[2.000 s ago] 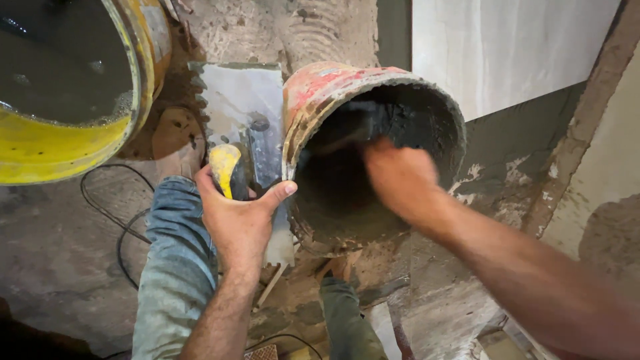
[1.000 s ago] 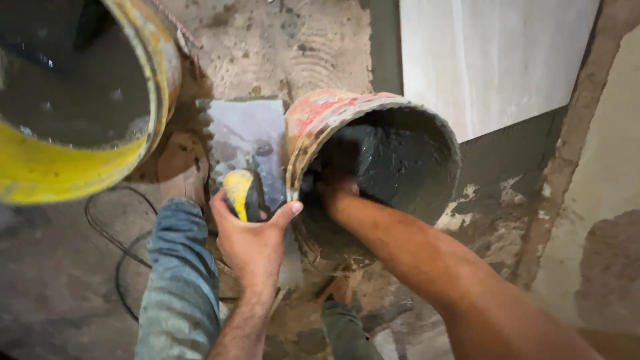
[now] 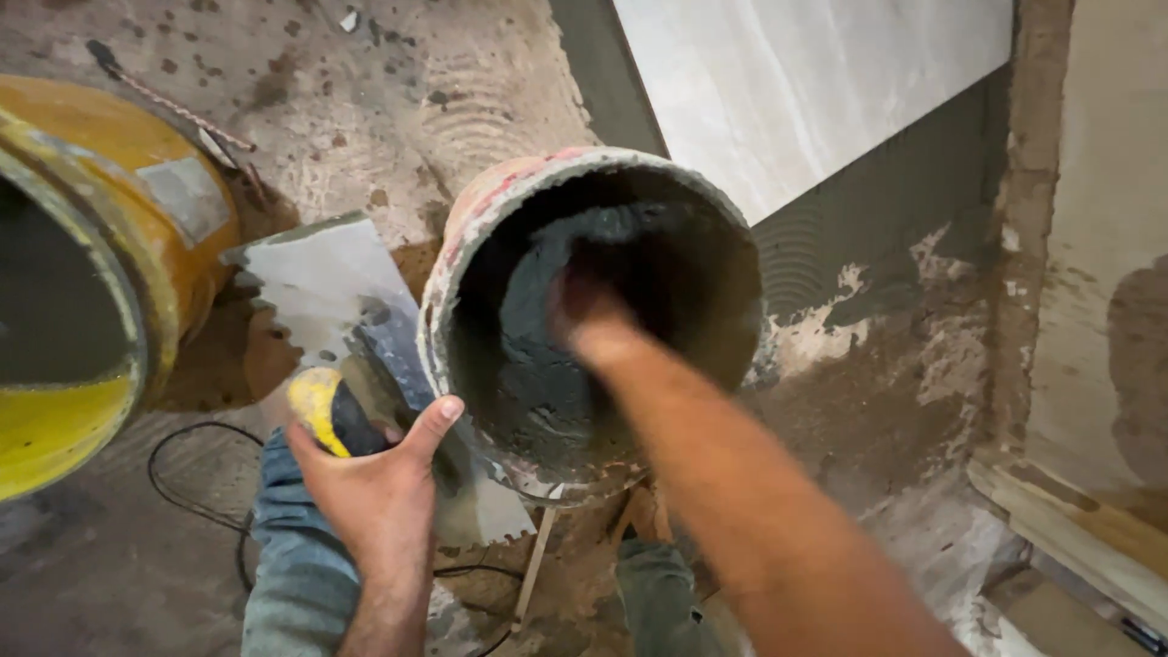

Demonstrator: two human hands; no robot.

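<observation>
My left hand (image 3: 379,474) grips the yellow and black handle of a notched steel trowel (image 3: 319,274), its thumb at the rim of a mortar-crusted bucket (image 3: 520,173). The trowel's toothed blade lies along the bucket's left side. My right hand (image 3: 593,306) is deep inside the bucket, blurred and in shadow; whether it holds a tool is hidden. Wet grey mortar (image 3: 538,365) coats the inside around it. The bucket's mouth is tilted toward me.
A yellow bucket (image 3: 192,237) with dark liquid stands at the left. A large pale tile (image 3: 812,82) lies on combed grey adhesive (image 3: 794,246) at the upper right. A black cable (image 3: 196,506) loops on the floor near my legs. Wooden boards (image 3: 1068,520) are at the lower right.
My right hand has moved about inside the mortar bucket. My left hand still grips the trowel beside it. The bucket's mouth faces me more squarely now.
</observation>
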